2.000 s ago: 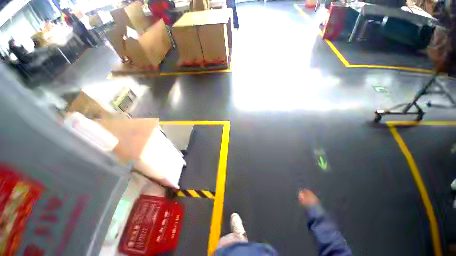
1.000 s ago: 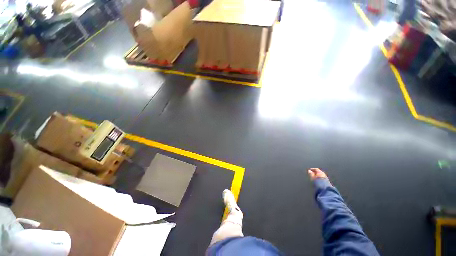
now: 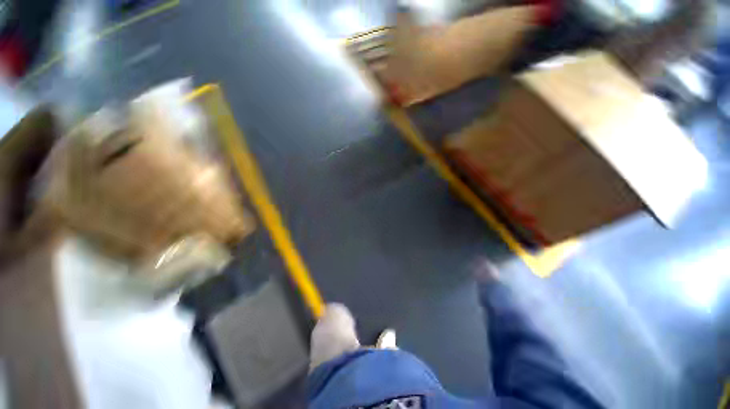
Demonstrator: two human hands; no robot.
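Note:
My right hand [image 3: 486, 272] is small and blurred at the end of a dark blue sleeve, right of the lower middle. It is low in front of the floor, near the yellow line's corner; its fingers cannot be made out. My left hand is not in view. A large brown carton stack [image 3: 552, 160] with a pale top and red along its base stands nearest ahead, at the right. The front of a blue garment with a badge fills the bottom middle, with a beige leg and a light shoe tip beyond it.
A flat grey plate [image 3: 256, 339] lies on the floor at the lower left, beside white sheets [image 3: 128, 327]. Blurred brown cartons [image 3: 144, 192] stand at the left. An open carton [image 3: 464, 52] is at the top. Yellow lines [image 3: 268, 212] cross the dark floor.
The view has swung left and tilted; the carton stack now shows at the right and larger. The grey plate sits lower in view. The right hand has become blurred.

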